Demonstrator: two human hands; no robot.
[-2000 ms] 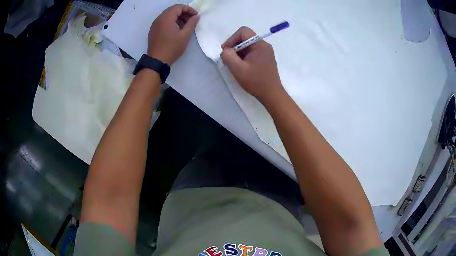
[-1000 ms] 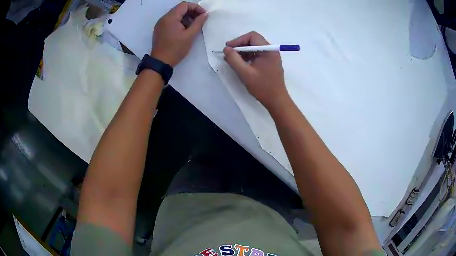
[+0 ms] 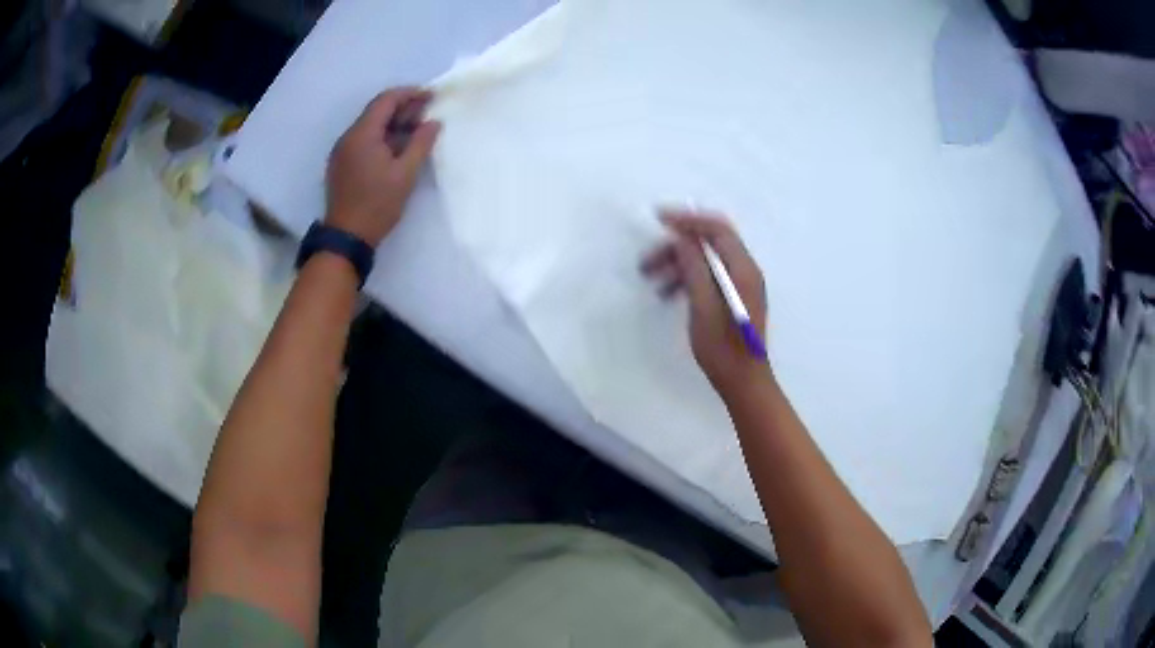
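A large cream garment panel (image 3: 836, 279) lies over the pale table, with a grey notch showing at its upper right. My left hand (image 3: 378, 158) pinches the panel's upper left edge between thumb and fingers, and the edge there is slightly lifted. My right hand (image 3: 716, 285) is over the middle of the panel, a little blurred. It holds a white fabric marker (image 3: 727, 285) lying back across the hand, with its purple-blue end toward the wrist. Whether the right fingertips touch the cloth cannot be told.
The pale table cover (image 3: 443, 291) shows along the near edge. Cream spare cut pieces (image 3: 165, 317) hang at the left. Two small patterned blocks (image 3: 988, 509) lie at the right edge, near a dark iron (image 3: 1070, 317). A rack with cloth stands at the far right.
My right hand has moved from the panel's left edge toward its middle, and the marker has swung back in the hand. My left hand appears lower and further left, with the panel edge raised.
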